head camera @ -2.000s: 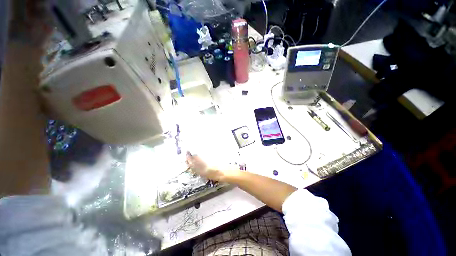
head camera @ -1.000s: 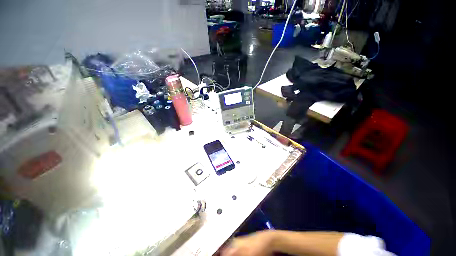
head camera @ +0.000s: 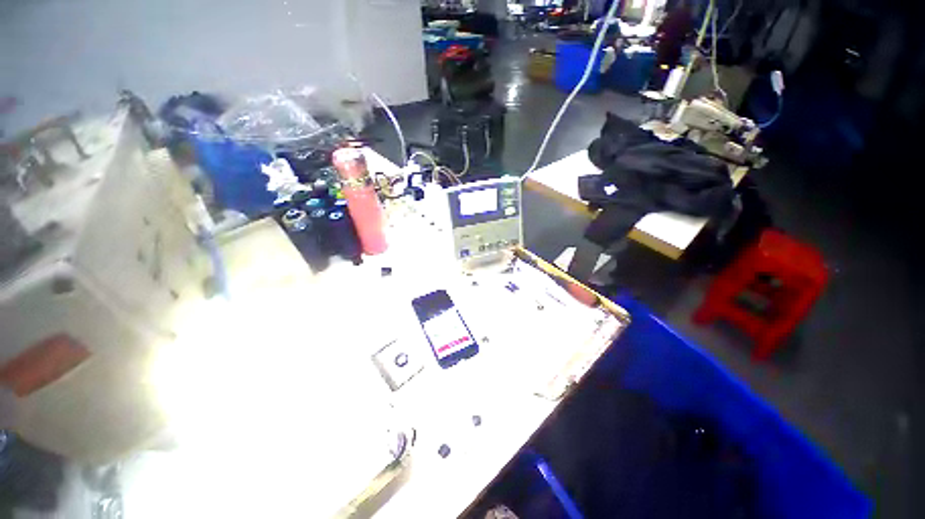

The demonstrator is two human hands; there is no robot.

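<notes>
No hand shows in the picture now. A smartphone point(head camera: 444, 327) with a lit screen lies flat on the white table point(head camera: 512, 390). A small square metal plate point(head camera: 398, 363) with a dark centre lies left of it. The grey control panel point(head camera: 486, 218) stands behind the phone with its screen lit. The off-white sewing machine head point(head camera: 91, 274) with a red badge is at the left. Strong lamp glare washes out the area beneath it, so the clamp plate cannot be made out.
A pink flask point(head camera: 361, 203) stands at the back beside dark thread cones point(head camera: 316, 225). A tool tray point(head camera: 583, 294) is at the table's right. A blue bin point(head camera: 730, 395) adjoins the table's right edge. A red stool point(head camera: 768, 289) and dark garments point(head camera: 664, 172) on another table are beyond.
The view has swung up and to the right, off the machine. My left hand and my right hand, seen earlier at the machine, are out of the picture; the right was last over the bin side.
</notes>
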